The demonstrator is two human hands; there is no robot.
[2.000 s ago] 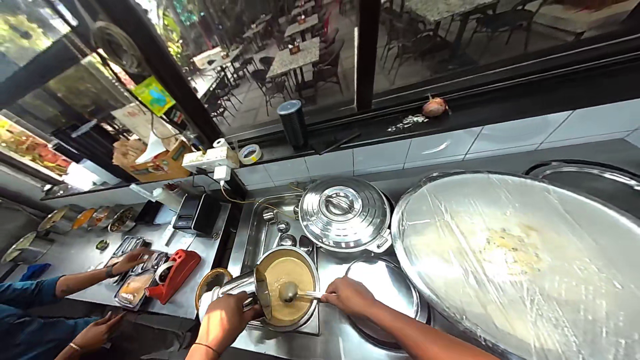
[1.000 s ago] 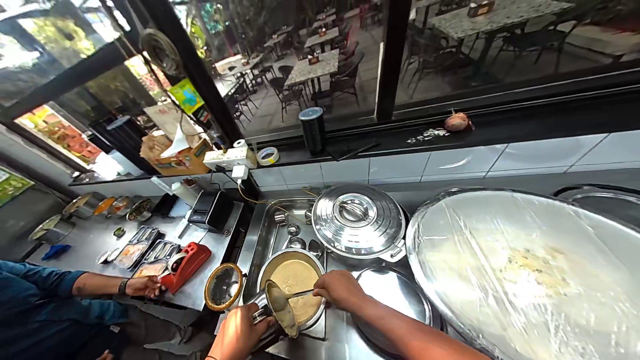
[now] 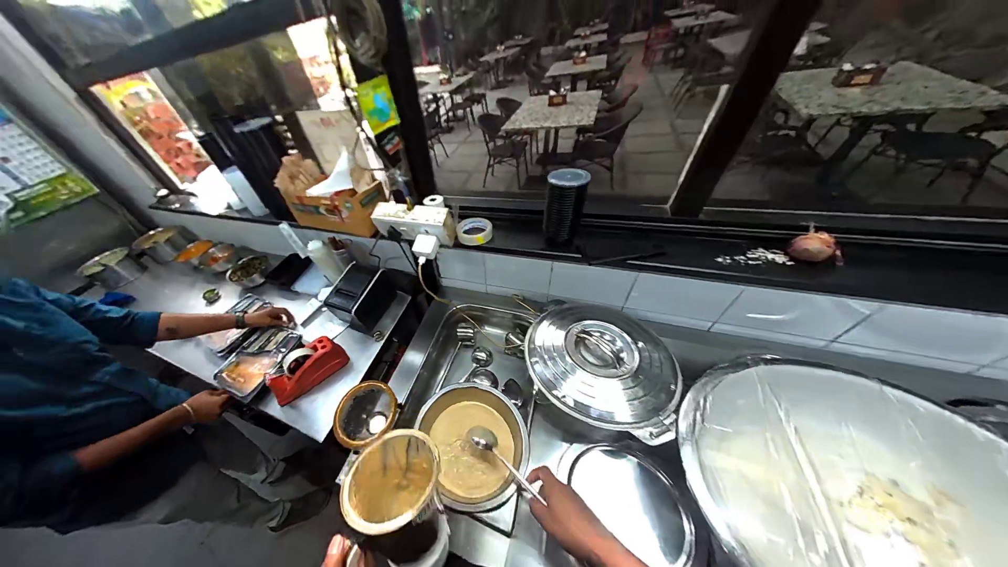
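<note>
My right hand [image 3: 563,508] grips the handle of a metal ladle [image 3: 504,461], whose bowl rests at the surface of tan batter in a round steel pot [image 3: 516,429]. At the bottom edge, my left hand [image 3: 342,551] shows only in part, at the side of a jar-like vessel [image 3: 390,482]. That vessel is tilted left of the pot, its wide mouth coated inside with the same tan batter. Behind it lies a round brown-rimmed lid or container [image 3: 366,413]. A lidded steel pot [image 3: 602,362] stands right of the batter, with a round steel lid [image 3: 630,504] in front of it.
A large film-covered vessel [image 3: 850,472] fills the right side. Ladles lie in a steel tray [image 3: 441,346] behind the batter. At left, a co-worker's hand [image 3: 270,316] is over food trays beside a red tape dispenser [image 3: 309,370]. A white tiled ledge [image 3: 591,287] runs behind.
The vessel at my left hand, tipped over the pot one second ago, is now left of it with its mouth facing up. The ladle has moved from the vessel's mouth to the batter. The view has shifted.
</note>
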